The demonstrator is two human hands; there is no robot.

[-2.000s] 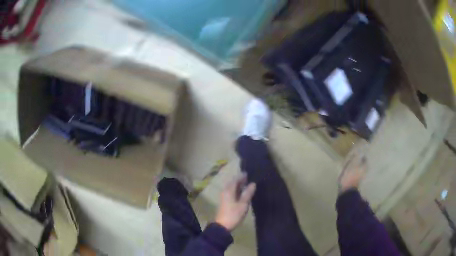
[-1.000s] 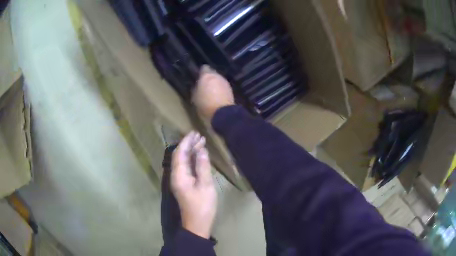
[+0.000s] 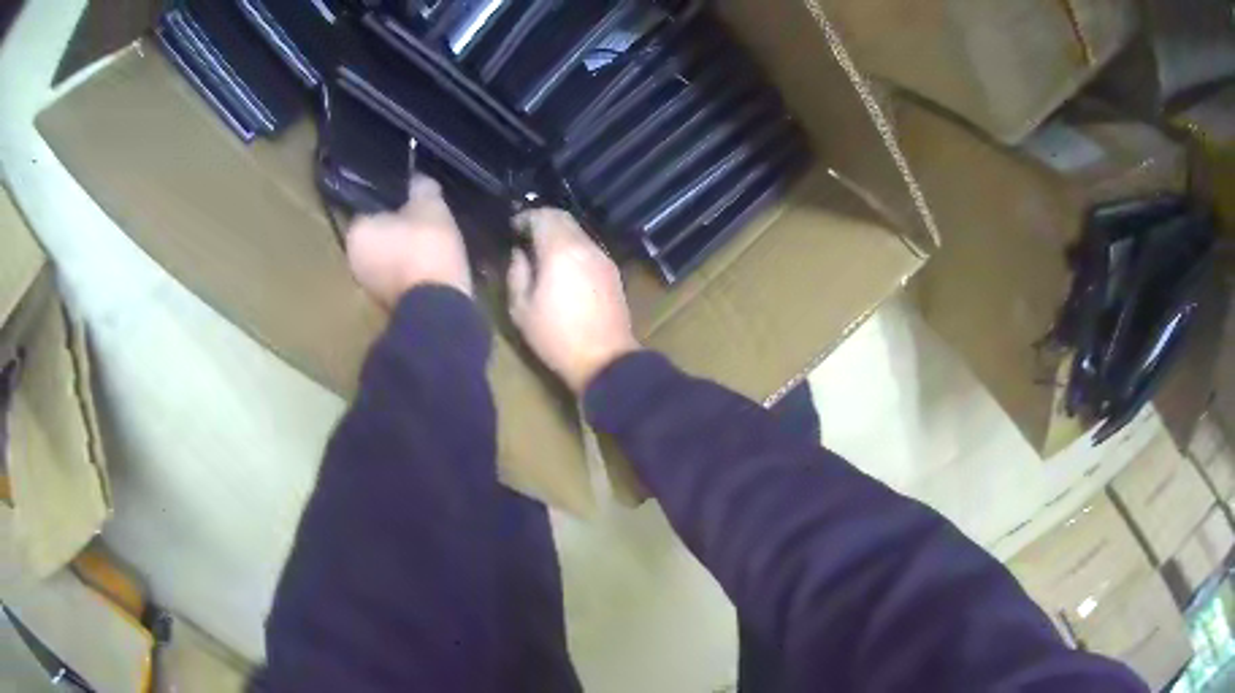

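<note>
An open carton [image 3: 176,203] holds rows of dark solar panels [image 3: 677,149], mostly seen edge-on. My left hand [image 3: 406,244] is at the near side of the rows, its fingertips on a dark panel [image 3: 373,136] that leans in the carton. My right hand [image 3: 572,291] is just right of it, fingers bent at the panel edges near a small shiny spot. Its fingertips are partly hidden among dark parts, so its hold cannot be told.
A supply carton [image 3: 948,271] at the right holds loosely heaped dark panels [image 3: 1131,311]. Carton flaps [image 3: 54,447] stand at the left edge. Stacked boxes [image 3: 1138,528] are at the lower right. Pale floor [image 3: 650,582] shows between my legs.
The open carton now shows more fully in front of me. My left hand has moved from outside the carton's near flap to the panels inside. My right hand is still at the panels.
</note>
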